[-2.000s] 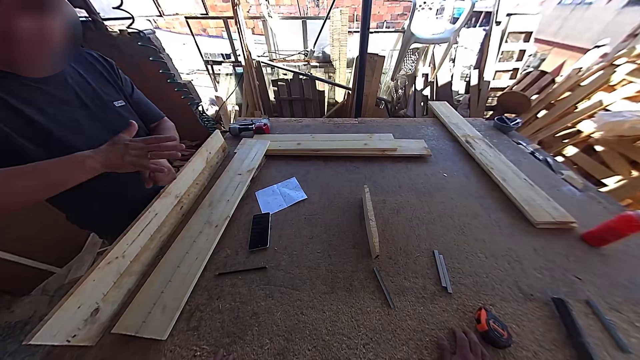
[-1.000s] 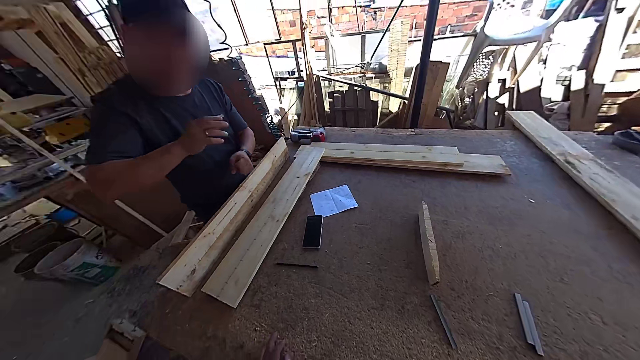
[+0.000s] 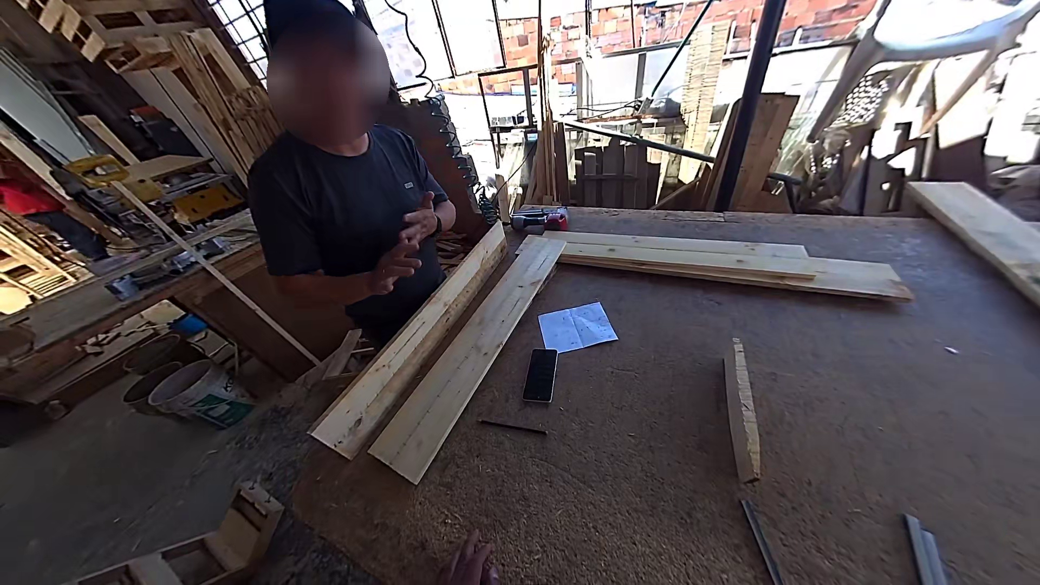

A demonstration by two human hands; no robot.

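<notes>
My left hand [image 3: 470, 562] shows only its fingers at the bottom edge, resting on the brown worktable [image 3: 634, 487] with nothing seen in them. My right hand is out of view. A dark pencil-like stick [image 3: 513, 426] lies above my fingers, with a smartphone [image 3: 540, 375] and a creased paper sheet [image 3: 578, 327] beyond it. Two long wooden boards [image 3: 471, 357] [image 3: 414, 341] run along the table's left side. More boards [image 3: 715, 264] lie stacked across the back. A short wood piece [image 3: 741, 410] and narrow metal strips [image 3: 760, 540] [image 3: 924, 548] are to the right.
Across the left boards stands a person [image 3: 349, 203] with both hands raised. A red and black power tool [image 3: 540, 218] sits at the back edge. Another long board [image 3: 983, 231] lies far right. Buckets [image 3: 199, 390] and a wooden frame [image 3: 195, 556] are on the left, below table height.
The view has swung left, taking the tape measure, red object and right-hand tools out of sight. The other person's hands have come closer together since one second ago.
</notes>
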